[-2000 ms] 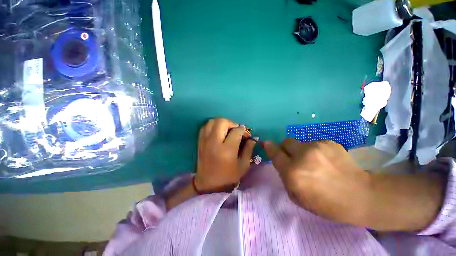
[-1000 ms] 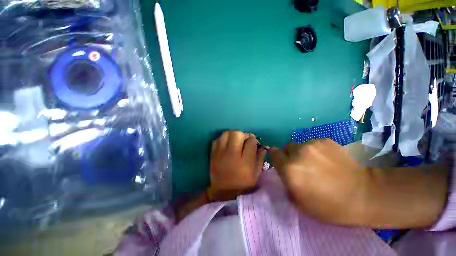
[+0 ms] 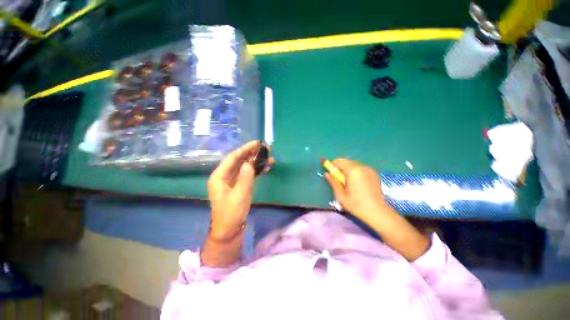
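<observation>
My left hand [image 3: 232, 187] holds a small dark round watch case [image 3: 261, 159] between thumb and fingers, over the bench near the clear trays. My right hand [image 3: 357, 187] holds a screwdriver with a short yellow handle [image 3: 334, 171] and a reddish end; its shaft is hidden. The two hands are apart. A small silvery-white cluster [image 3: 335, 205] lies at the bench edge beside my right hand. Two loose black watch cases [image 3: 377, 56] [image 3: 383, 87] lie at the back of the green mat.
Clear blister trays [image 3: 187, 153] with brown and blue rounds stand at left, white labels on top. A white stick [image 3: 269, 115] lies beside them. A white bottle [image 3: 469, 56], a crumpled white piece [image 3: 512, 150], a shiny blue dotted strip [image 3: 450, 195] and whitish sheets [image 3: 531, 94] are at right.
The view has lifted and widened, showing the whole tray stack and a yellow edge. My hands have moved apart; the watch case in my left hand and the yellow handle in my right now show.
</observation>
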